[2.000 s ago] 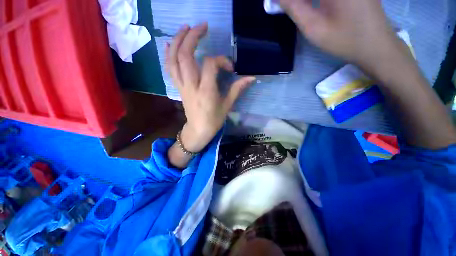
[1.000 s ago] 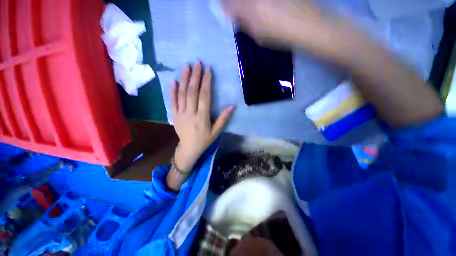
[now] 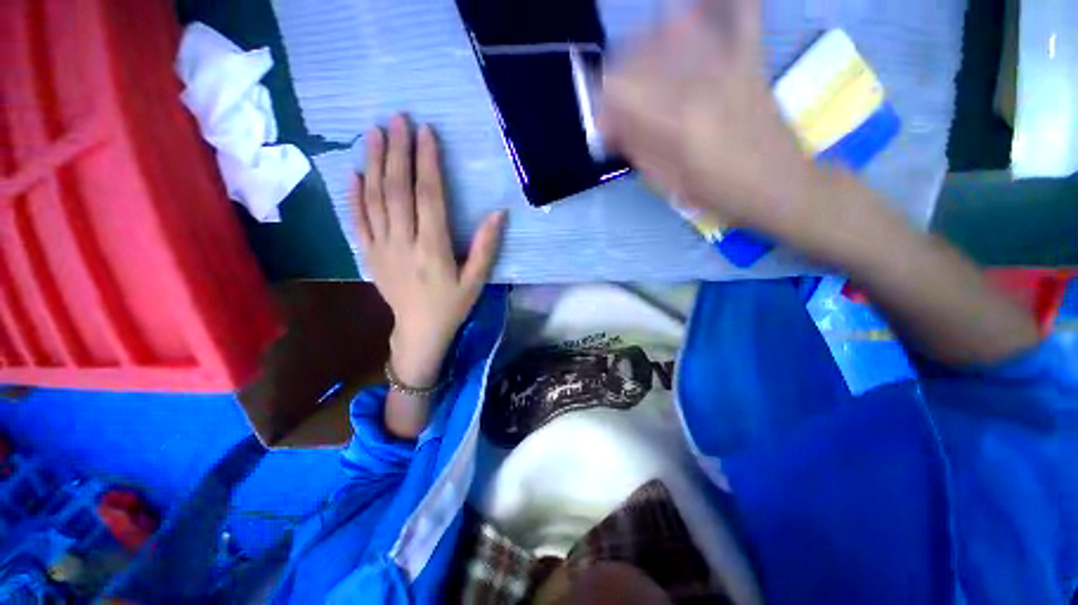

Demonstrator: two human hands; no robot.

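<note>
A glossy black phone (image 3: 520, 106) lies tilted on the pale ribbed mat (image 3: 319, 71), its top end cut off by the picture's upper edge. My left hand (image 3: 414, 225) lies flat on the mat left of the phone, fingers spread, holding nothing. My right hand (image 3: 697, 118) is blurred over the phone's right edge. A whitish piece (image 3: 586, 101) shows at its fingers against the glass; whether it is gripped cannot be told. A block with white, yellow and blue bands (image 3: 837, 101) lies on the mat, partly behind my right hand and forearm.
A large red tray (image 3: 106, 213) stands at the left, with crumpled white wipes (image 3: 242, 118) beside it on the dark green bench. An open brown box (image 3: 313, 355) is below the bench edge. A white-translucent stack (image 3: 1046, 95) is at far right. Blue crates (image 3: 59, 508) stand lower left.
My left hand has gone from curled fingers near the phone to flat on the mat. My right hand has swept across the phone and back to its right side. The phone now appears more tilted.
</note>
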